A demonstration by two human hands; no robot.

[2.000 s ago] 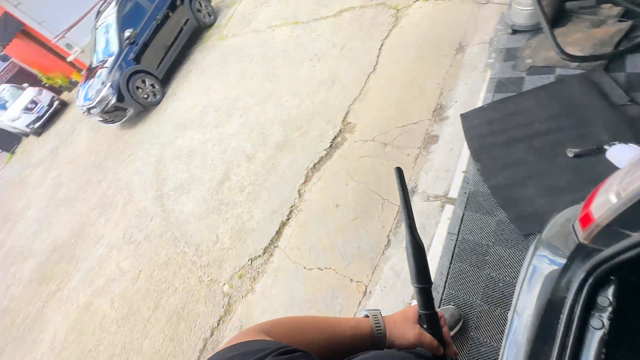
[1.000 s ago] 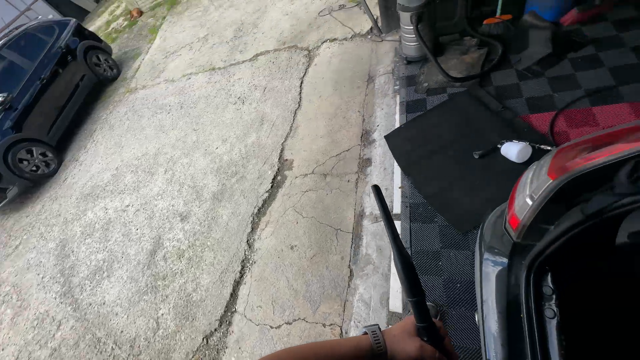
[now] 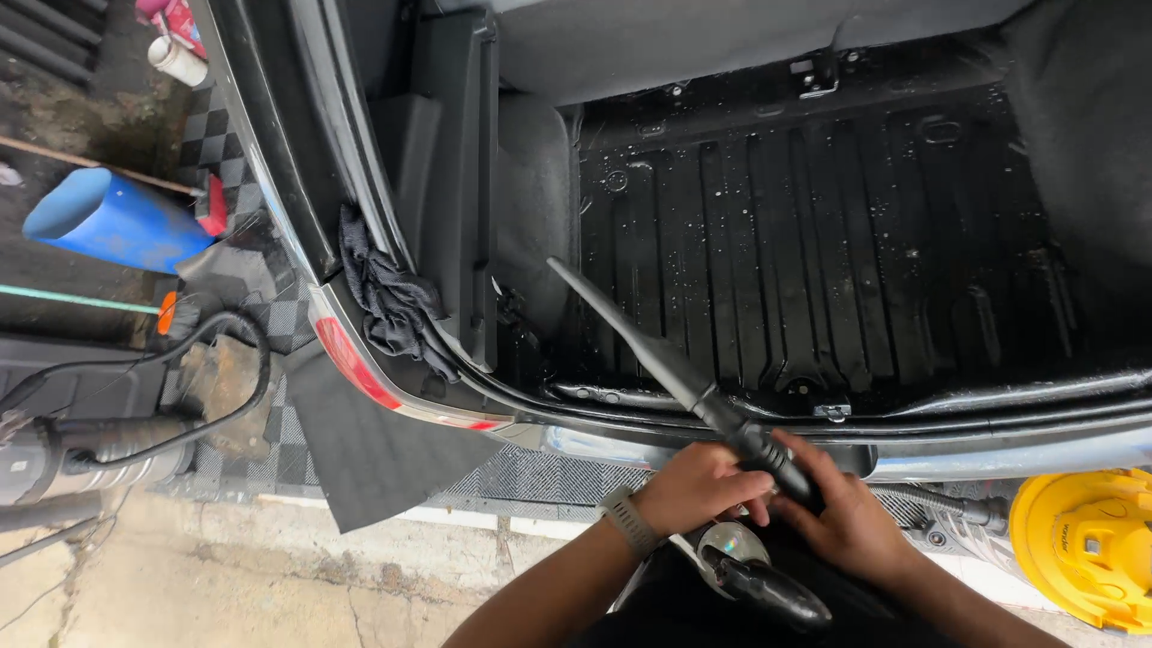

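Observation:
My right hand grips the handle end of a black vacuum crevice nozzle, whose narrow tip points up and left over the car's open trunk. My left hand, with a grey watch band at the wrist, touches the same handle from the left; how firmly its fingers close on it cannot be told. The bare black metal trunk floor has ribs and is dotted with drops or specks. A dark cloth lies bunched on the trunk's left edge, above the red and clear tail light.
A yellow vacuum cleaner stands at the lower right. At left are a blue drum, a brush with an orange head part, a black hose and a metal-bodied machine. A dark mat lies beside the bumper.
The view has swung from the concrete yard and parked car to the open trunk. Both hands are now at the nozzle's handle; earlier only one hand showed on it.

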